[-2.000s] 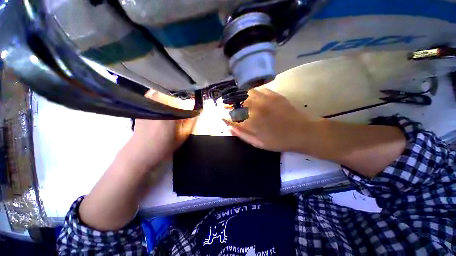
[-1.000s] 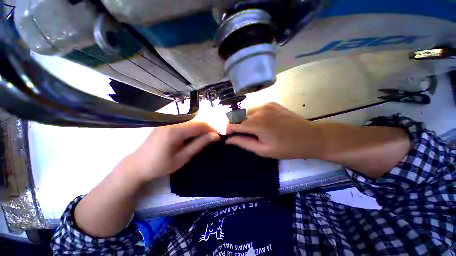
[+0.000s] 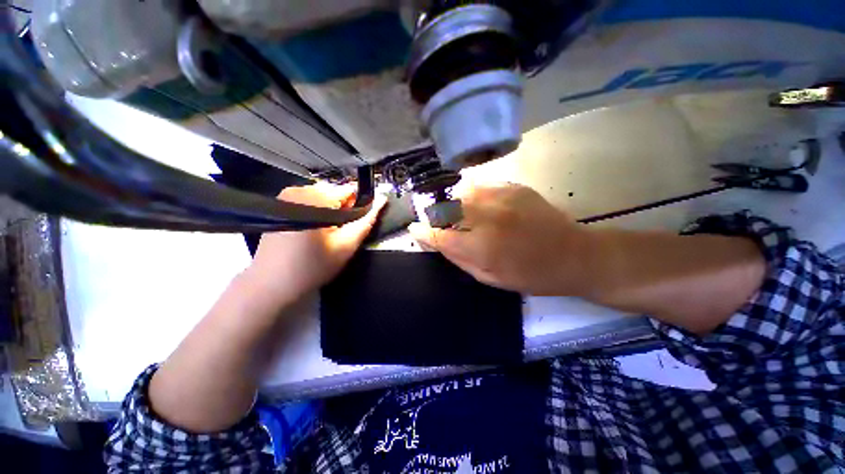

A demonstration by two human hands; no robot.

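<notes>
A black fabric piece [image 3: 422,310] lies flat at the table's front edge, its upper part grey under the lamp between my hands. My left hand [image 3: 310,241] is at the left of the needle area, its fingertips on the fabric near the presser foot. My right hand [image 3: 505,236] is at the right, its fingertips on the fabric just below a small grey block [image 3: 445,214]. The needle and presser foot are mostly hidden by the machine head and glare. More dark fabric [image 3: 250,173] shows behind my left hand.
The white sewing machine head [image 3: 371,88] spans the top, with a tension knob [image 3: 474,116] near the centre. A blurred shiny curved metal part [image 3: 148,190] crosses the left. Dark snips [image 3: 760,178] and a thin dark rod [image 3: 649,203] lie at right. Taped brown edging [image 3: 32,305] is at far left.
My left hand has moved from the fabric's upper edge, up and left towards the presser foot. My fingertips have parted, and a grey strip of fabric now shows between them. My right hand shifted slightly.
</notes>
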